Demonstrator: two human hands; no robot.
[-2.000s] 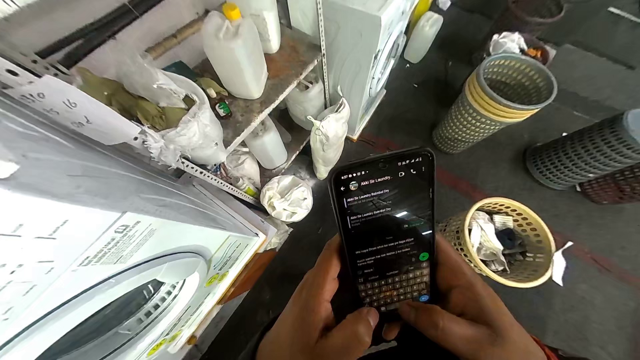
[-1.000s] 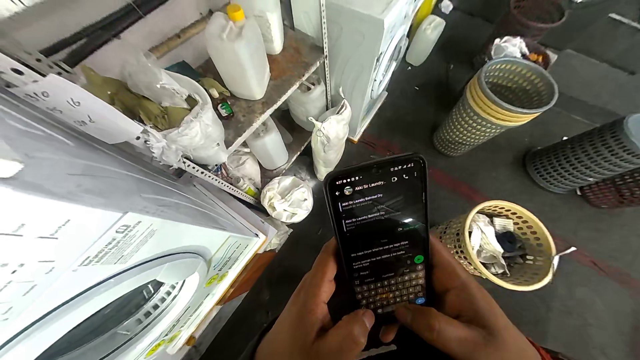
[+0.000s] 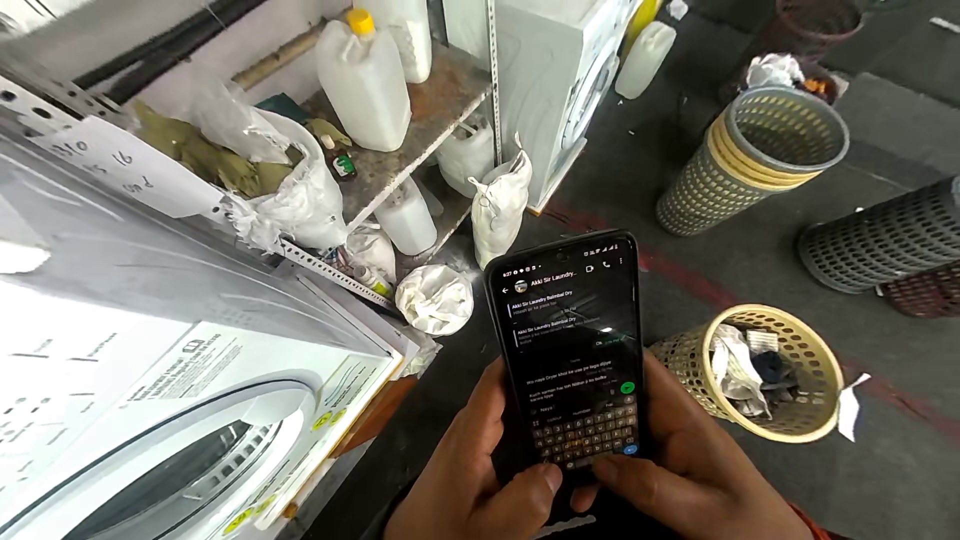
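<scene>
A black smartphone [image 3: 570, 360] is held upright between both hands, its lit screen showing a dark chat page above an on-screen keyboard. My left hand [image 3: 480, 472] grips the phone's lower left side, the thumb over the bottom left of the keyboard. On the lower right side is my right hand [image 3: 690, 465], its thumb tip at the keyboard's bottom edge. A fingertip shows below the phone's keys between the thumbs; the other fingers are mostly hidden behind the phone.
A front-loading machine [image 3: 180, 442] stands at left. Behind it, a metal-framed shelf [image 3: 442, 105] holds plastic jerrycans [image 3: 364, 90] and a white sack [image 3: 300, 195]. A cream basket [image 3: 675, 367] with cloths and stacked perforated baskets [image 3: 697, 180] stand on the right floor.
Both hands have stayed around the phone, thumbs near the keyboard. The phone has shifted slightly to the left since the earliest frame.
</scene>
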